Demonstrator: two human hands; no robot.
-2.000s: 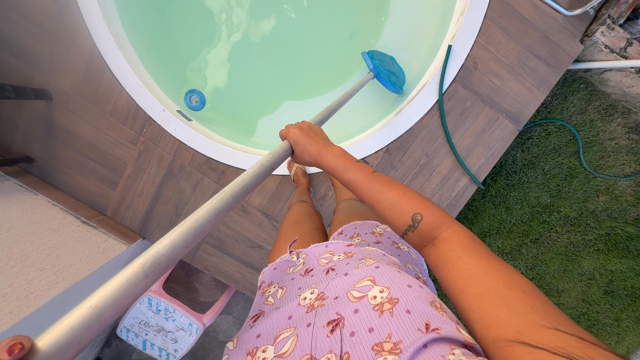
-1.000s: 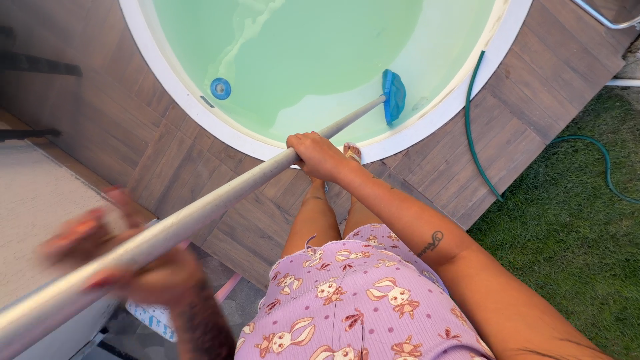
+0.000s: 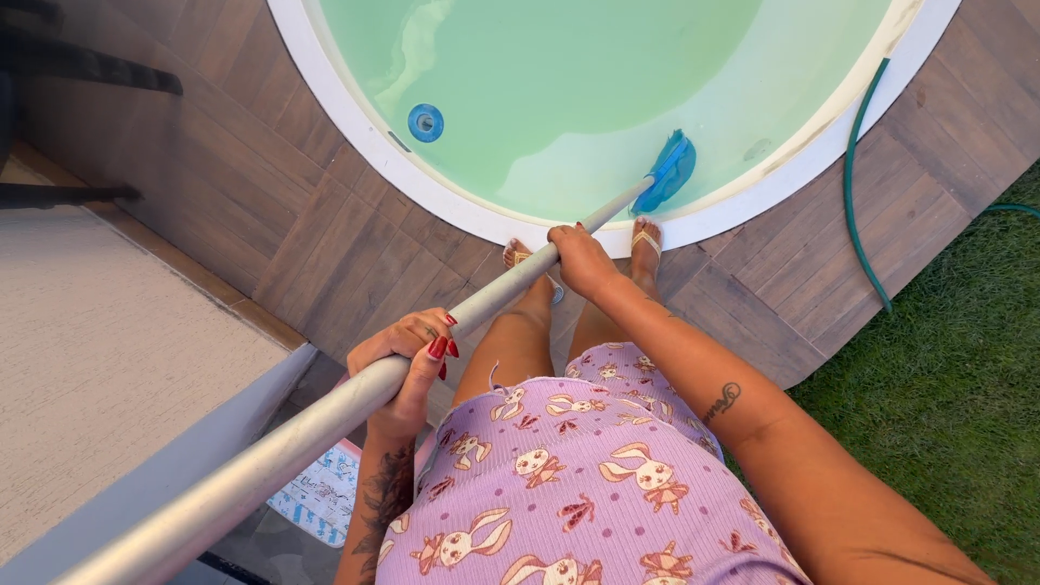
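A long metal pole [image 3: 268, 459] runs from the lower left up to a blue pool skimmer net [image 3: 673, 172] at its far end. The net is over or in the greenish water near the pool's close edge; I cannot tell how deep. My left hand [image 3: 406, 366], with red nails, is wrapped around the pole at the middle left. Farther along the pole, my right hand [image 3: 581, 258] grips it close to the pool rim. A round blue float or fitting [image 3: 426, 123] shows at the left of the pool.
The white pool rim [image 3: 390, 175] curves just ahead of my sandalled feet. A green hose [image 3: 850, 187] lies across rim and deck at right, beside grass [image 3: 934, 406]. A beige wall or ledge [image 3: 114, 325] stands at left; a pink-edged item [image 3: 321, 491] lies below.
My left hand, blurred and off the pole one second ago, has closed around it. The skimmer net has come closer to the near rim. My right hand has stayed on the pole.
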